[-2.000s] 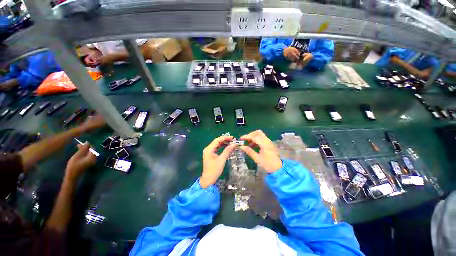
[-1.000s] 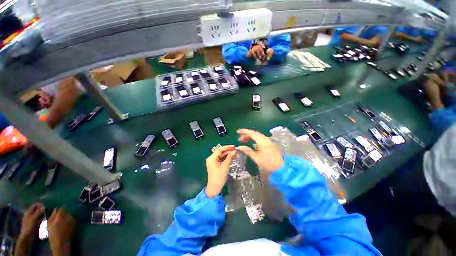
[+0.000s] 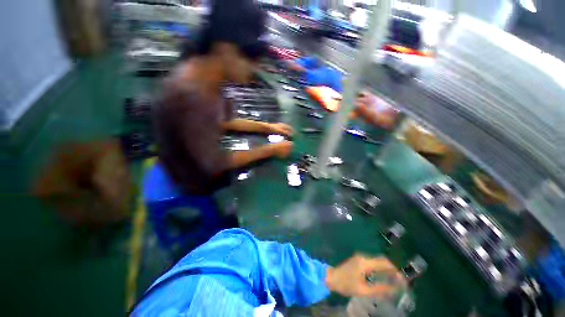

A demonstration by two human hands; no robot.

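Note:
The view is strongly blurred. My left hand [image 3: 362,275] is at the lower right of the picture, at the end of a blue sleeve, over the green bench. Its fingers look bent; blur hides whether anything is held. A pale, shiny sheet [image 3: 365,308] lies below it at the picture's bottom edge. A keypad phone [image 3: 414,267] lies just right of the hand, and another phone [image 3: 392,232] lies farther off. My right hand is not visible.
A person in a dark top [image 3: 189,124] sits at the bench on the left, hands near a white-faced unit. A grey post [image 3: 347,93] stands on the bench. A blister tray of units [image 3: 468,232] lies at the right. A blue stool [image 3: 186,210] is beneath the person.
The view has swung far left, bringing the neighbouring worker and floor into sight. My left hand now appears at the lower right. My right hand has left the picture.

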